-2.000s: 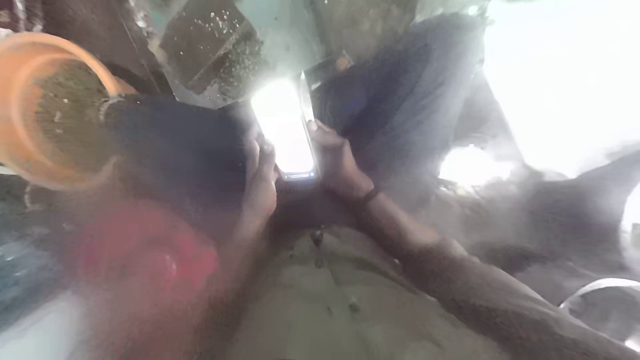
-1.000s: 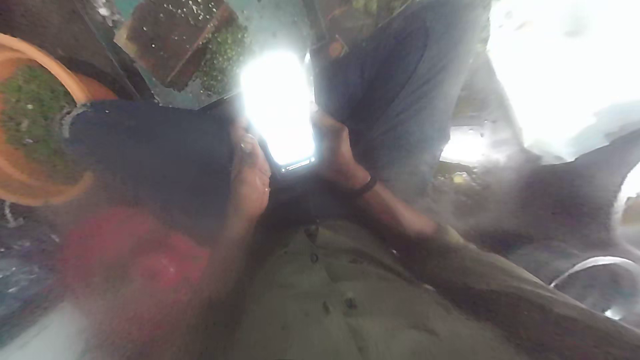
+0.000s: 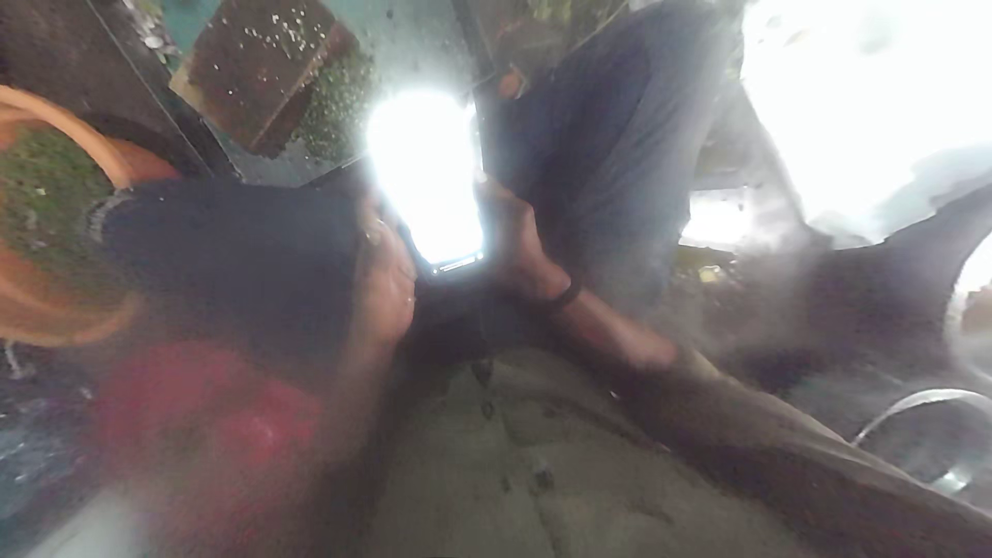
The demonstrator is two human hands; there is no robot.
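Observation:
A smartphone (image 3: pixel 430 178) with a glaring white screen is upright between my two hands, above my lap. My left hand (image 3: pixel 385 283) grips its left edge near the lower end. Around the lower right edge, my right hand (image 3: pixel 518 236) is closed, with a dark band on the wrist. Glare washes out the screen and hides part of the fingers. Dark trousers cover my bent legs on both sides of the phone.
At the left stands an orange tub (image 3: pixel 116 159) holding green plant matter. A brown block (image 3: pixel 256 70) lies beyond my legs, beside green bits. A blurred red object (image 3: pixel 209 403) is at the lower left. Bright white glare fills the upper right, and a curved pale rim (image 3: pixel 930 397) shows at the lower right.
The phone stays in both hands, and its screen glare spreads wider than two seconds ago. The view has shifted a little, with the tub now further left.

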